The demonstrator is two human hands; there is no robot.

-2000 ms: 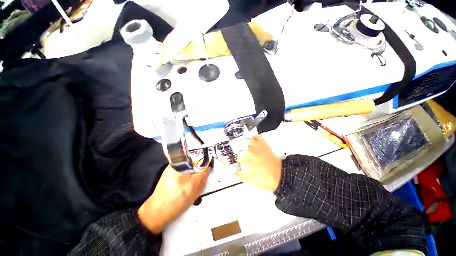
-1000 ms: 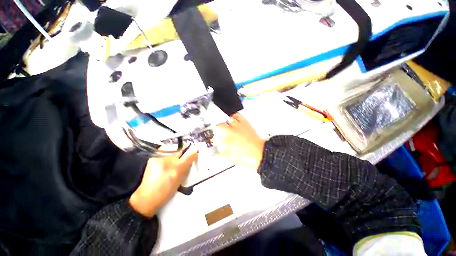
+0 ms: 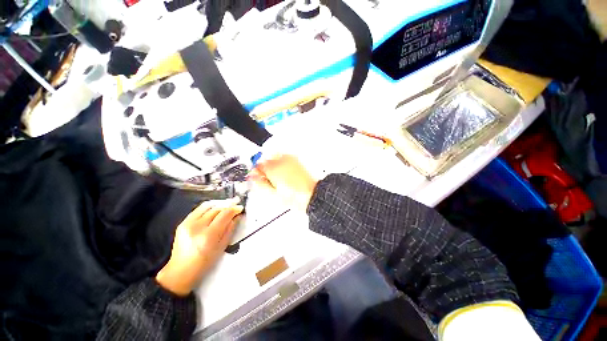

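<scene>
The large black garment point(image 3: 80, 226) lies heaped left of the needle area. The white sewing machine head point(image 3: 286, 66) with a blue stripe stands in front. My left hand point(image 3: 200, 243) lies by the presser foot point(image 3: 234, 174), fingertips on a small dark piece of fabric edge point(image 3: 241, 200); its fingers look nearly straight and close together. My right hand point(image 3: 285, 176) is right of the needle, fingers bent and fingertips close to the foot. What it holds, if anything, is hidden and blurred.
Snips with an orange handle point(image 3: 366, 135) lie on the white bed. An open cardboard box point(image 3: 426, 150) with clear plastic is to the right. A blue crate point(image 3: 566, 266) is below right. Two black straps point(image 3: 216, 93) cross the machine head. A ruler strip point(image 3: 313, 280) runs along the front edge.
The view has shifted right, showing the control panel and more of the blue crate. My left fingers have straightened out beside the foot. My right hand stays close to the needle.
</scene>
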